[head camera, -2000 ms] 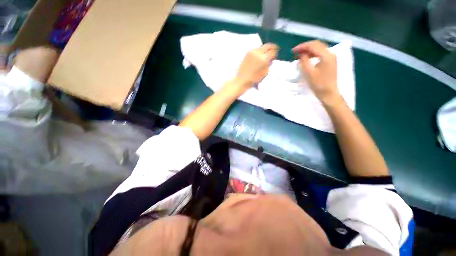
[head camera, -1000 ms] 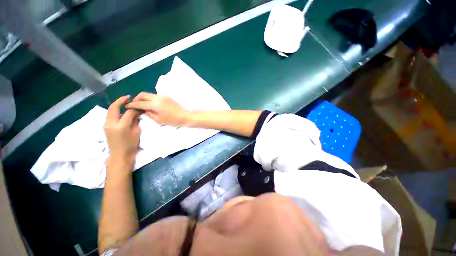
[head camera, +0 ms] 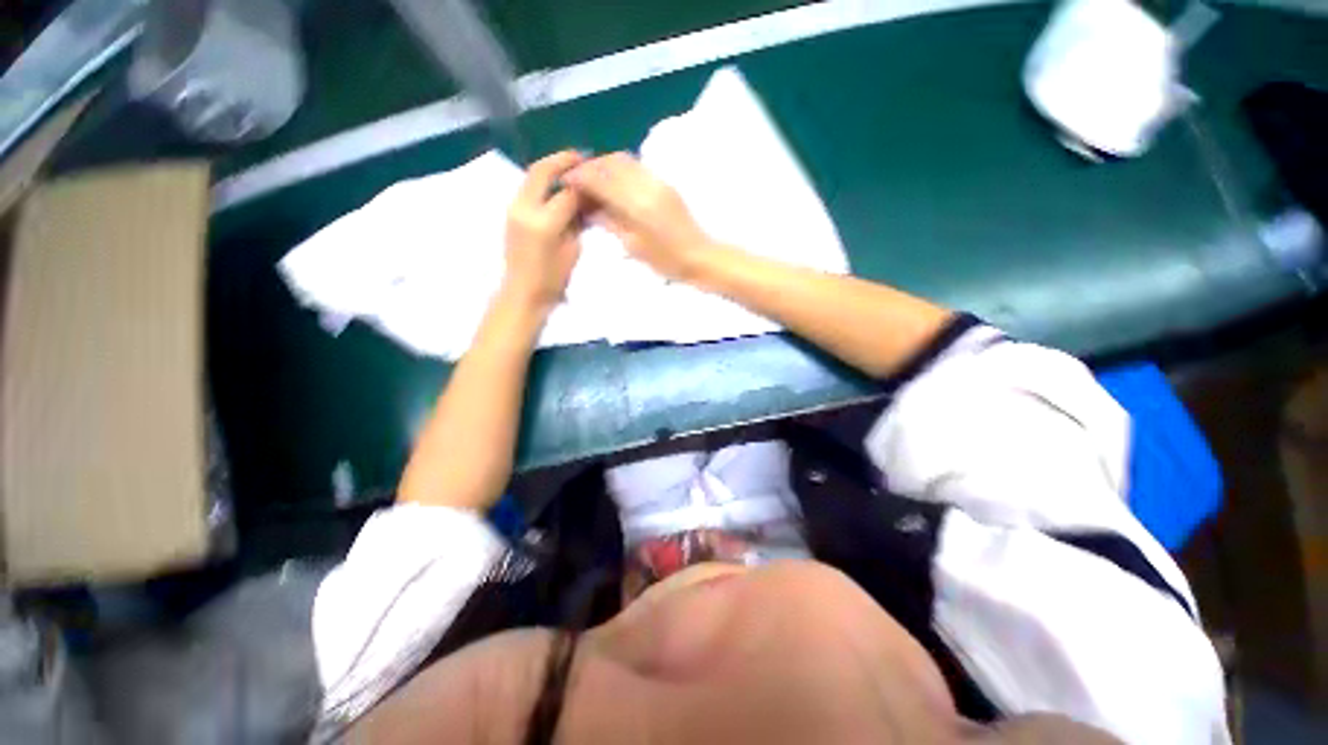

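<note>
A white cloth [head camera: 415, 251] lies creased on the dark green belt [head camera: 932, 189], with a pointed corner at its upper right. My left hand [head camera: 545, 226] and my right hand [head camera: 638, 211] are over the middle of the cloth. Their fingertips meet, with thumbs and forefingers pinched together. Anything between the fingertips is too small and blurred to tell. Both hands are bare.
A tan carton flap [head camera: 109, 371] stands at the left. A white item [head camera: 1103, 76] lies on the belt at the upper right, with a black item [head camera: 1290, 134] beyond. A metal upright [head camera: 463, 56] and a clear cup [head camera: 219, 70] are beyond the cloth. A blue stool [head camera: 1161, 454] is at the right.
The view has swung right, then partly back left. My hands were apart two seconds ago and have been together at the fingertips since one second ago. The cloth keeps roughly its shape.
</note>
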